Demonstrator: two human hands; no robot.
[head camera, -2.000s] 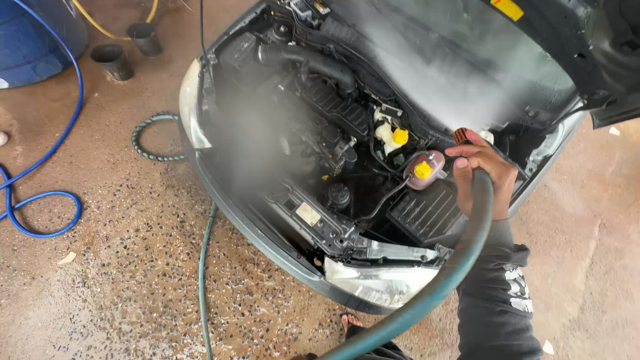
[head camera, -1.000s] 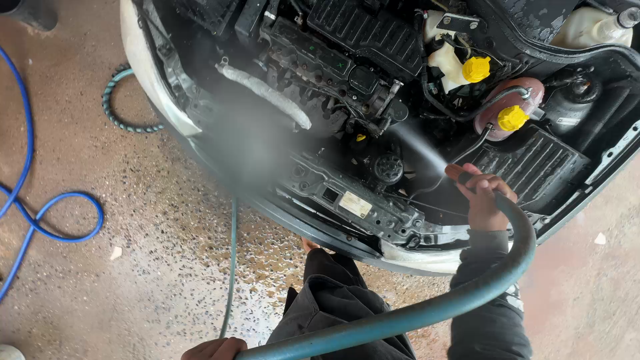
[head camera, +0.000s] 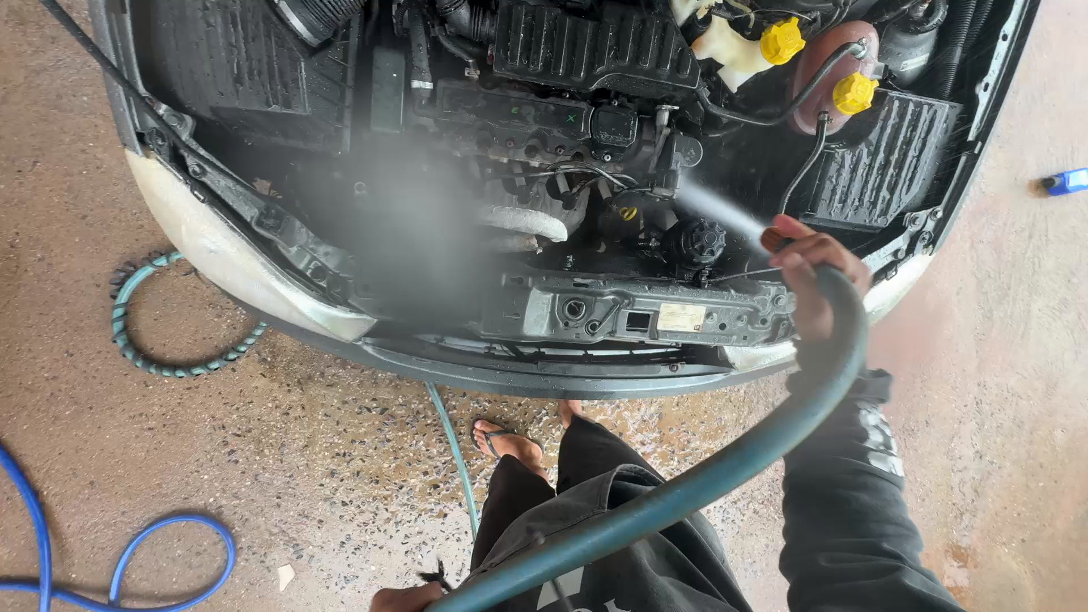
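Note:
My right hand (head camera: 820, 268) grips the end of a thick green hose (head camera: 714, 484) near its reddish nozzle (head camera: 773, 240). A white spray leaves the nozzle toward the left, onto the car's engine (head camera: 544, 127) near the oil filler area. At the bottom edge my left hand (head camera: 406, 598), partly cut off, holds the same hose lower down. A pinkish coolant tank (head camera: 820, 72) with a yellow cap (head camera: 854, 93) is above my right hand. The black ribbed engine cover (head camera: 595, 51) looks wet. A grey blur hides part of the engine bay's left side.
The front bumper (head camera: 544, 382) curves between my legs and the engine bay, with a headlight (head camera: 229, 246) at the left. On the wet floor lie a coiled green hose (head camera: 123, 327), a blue hose (head camera: 229, 544) and a thin green hose (head camera: 455, 450) near my feet. A blue bottle (head camera: 1067, 182) lies at right.
The view has moved closer over the engine bay. Two seconds ago the spray pointed up toward the windshield; now it points left over the engine. My left hand has come into view on the hose.

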